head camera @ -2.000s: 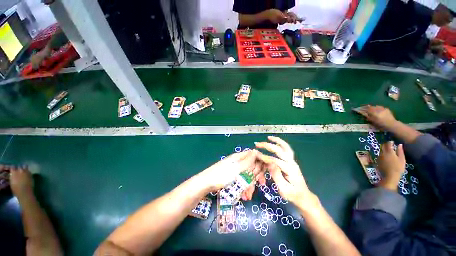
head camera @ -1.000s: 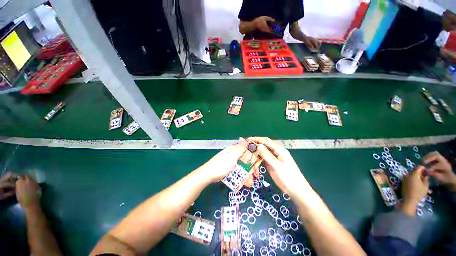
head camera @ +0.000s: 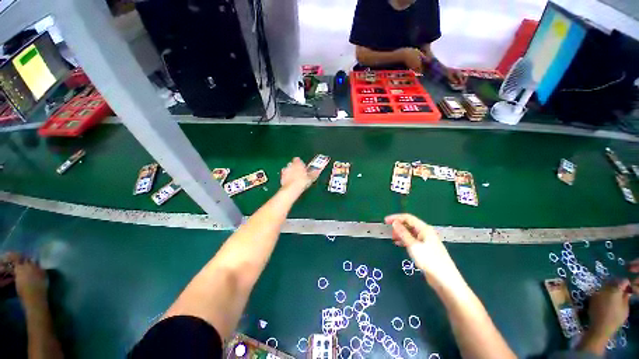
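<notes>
My left hand (head camera: 295, 173) reaches over the green belt and holds a circuit board (head camera: 319, 164) by its left end, at or just above the belt. My right hand (head camera: 410, 230) is over the pale rail with its fingers curled together; whether it holds something small cannot be told. Many white rings (head camera: 364, 298) lie scattered on the bench below my hands. Two more boards lie at the bottom edge, one upright (head camera: 322, 346) and one slanted (head camera: 256, 349), both cut off by the frame.
Several boards lie on the belt (head camera: 364, 207). A slanting grey post (head camera: 150, 119) crosses the left side, and a pale rail (head camera: 490, 234) divides bench and belt. Other workers' hands are at both sides. Opposite are a red tray (head camera: 394, 112), a white fan (head camera: 515, 95) and a person.
My hands have parted. My left hand has carried the board forward and left over the belt, while my right hand has moved slightly right. The view has tilted, showing the bench lower.
</notes>
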